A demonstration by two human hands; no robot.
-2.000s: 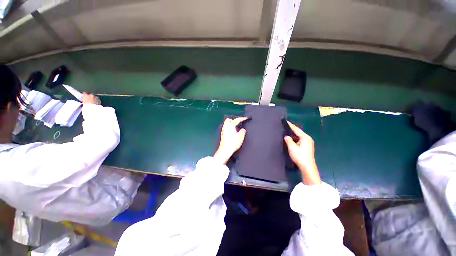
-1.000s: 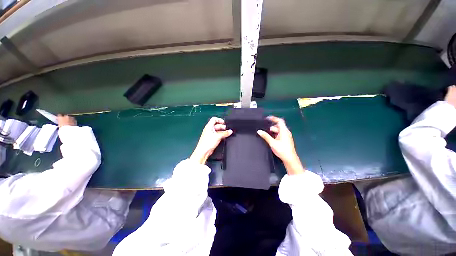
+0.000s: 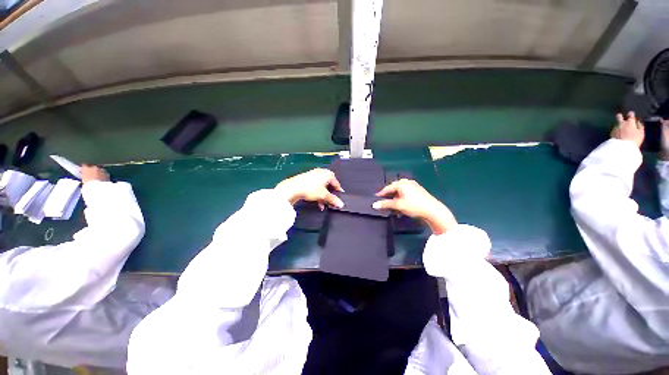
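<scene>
The black card blank being folded (image 3: 355,245) lies before the post at the bench's front edge, its near end reaching over the edge. A flap across its middle is bent up between my hands. My left hand (image 3: 317,187) grips the left end of this flap with thumb and fingers. My right hand (image 3: 402,199) grips its right end. Under the piece, more black card shows with side flaps (image 3: 312,217) sticking out left and right; how many blanks lie there I cannot tell.
A chipped white post (image 3: 364,80) stands behind the blank. Black folded trays (image 3: 189,132) lie on the far green strip (image 3: 271,121), one partly behind the post. The left worker holds a white slip beside white stacks (image 3: 55,198). The right worker's hands (image 3: 629,129) hold dark card.
My hands have moved from the blank's sides to a bent flap, which has come down towards me. The view has turned right. The right worker's hands have come into view.
</scene>
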